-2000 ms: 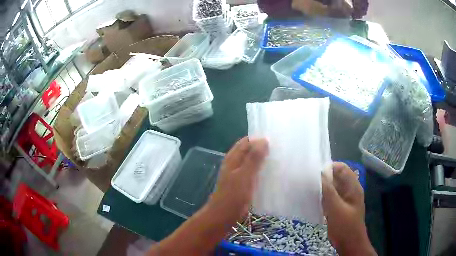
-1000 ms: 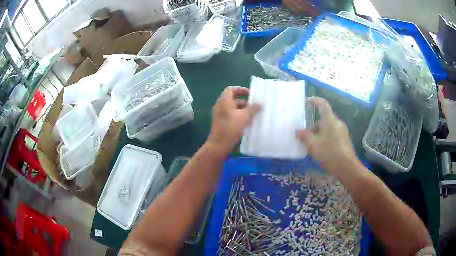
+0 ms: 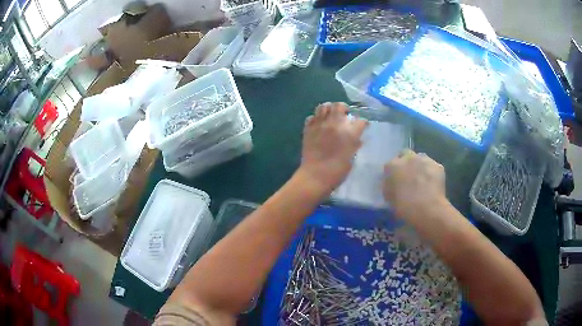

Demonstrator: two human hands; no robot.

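Note:
A white liner sheet point(image 3: 378, 159) lies in a clear plastic box point(image 3: 397, 121) behind the blue parts tray point(image 3: 276, 280). My left hand point(image 3: 333, 143) is over the box's left side, fingers curled down at the liner. My right hand point(image 3: 416, 181) is over its right front part, fingers bent. My fingertips are hidden, so their hold cannot be seen. In the tray, thin metal pins point(image 3: 309, 280) are heaped at the left and small white sleeves point(image 3: 408, 280) at the right.
Closed box point(image 3: 167, 235) and clear lid point(image 3: 231, 219) at left; stacked filled boxes point(image 3: 201, 121) and a carton point(image 3: 59, 188) beyond. Tray of white sleeves point(image 3: 440, 86), tub of metal parts point(image 3: 507, 191) and clear bag point(image 3: 533, 108) at right. Another blue tray point(image 3: 370, 25) stands behind.
The white liner, first held up before me, has moved away and down into the clear box. My hands have shifted from its side edges to over it, fingers more curled.

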